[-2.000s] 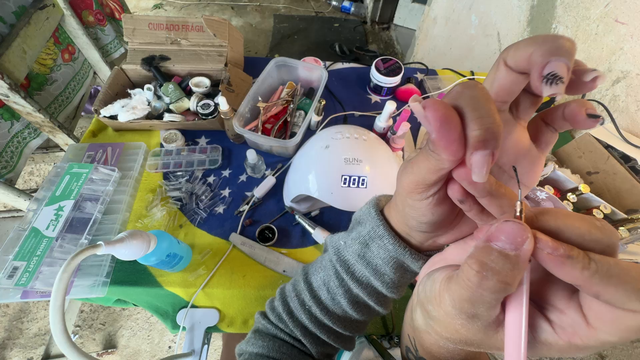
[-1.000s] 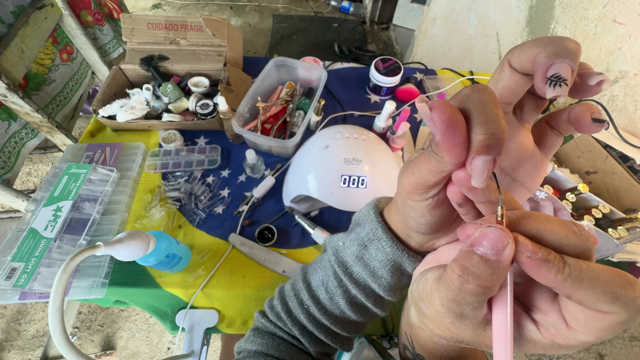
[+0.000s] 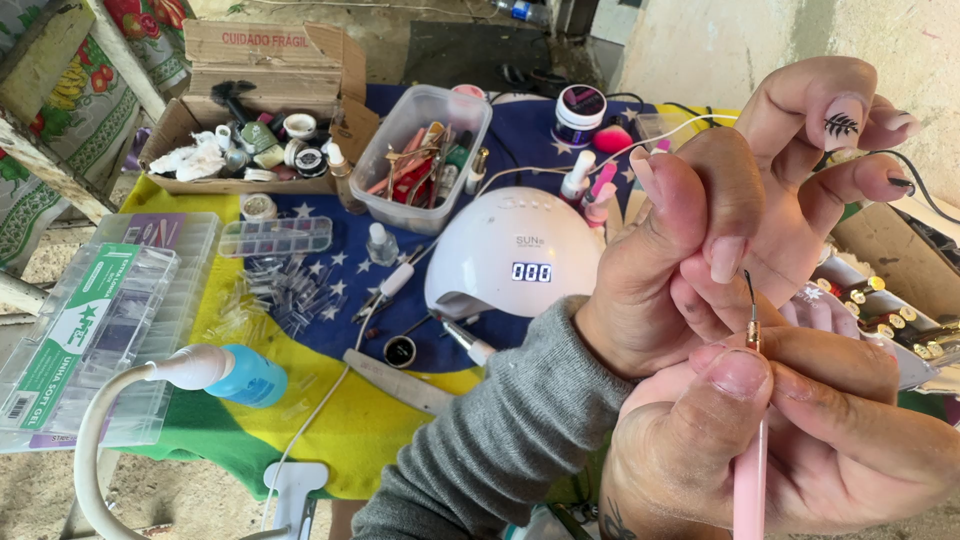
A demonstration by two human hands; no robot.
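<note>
My left hand (image 3: 645,307), in a grey sleeve, is bent around the fingers of another person's raised hand (image 3: 795,187); the overlap hides part of the hold. One raised nail bears a black leaf pattern, and others show black marks. Below, my right hand (image 3: 795,420) pinches a thin nail-art brush with a pink handle (image 3: 750,480) between thumb and fingers. Its fine dark tip points up, close beside a long pale nail (image 3: 727,259). Whether the tip touches it I cannot tell.
Behind the hands stands a white nail lamp (image 3: 517,255). Around it are a plastic tub of tools (image 3: 420,210), a cardboard box (image 3: 247,184), a dark open pot (image 3: 399,351), nail-tip cases (image 3: 157,285) and a blue bottle (image 3: 247,375). Several brass-capped bottles (image 3: 885,322) stand at right.
Compared with two seconds ago, my right hand and the brush have shifted a little left, and the tip is nearer the pale nail. My left hand has hardly moved.
</note>
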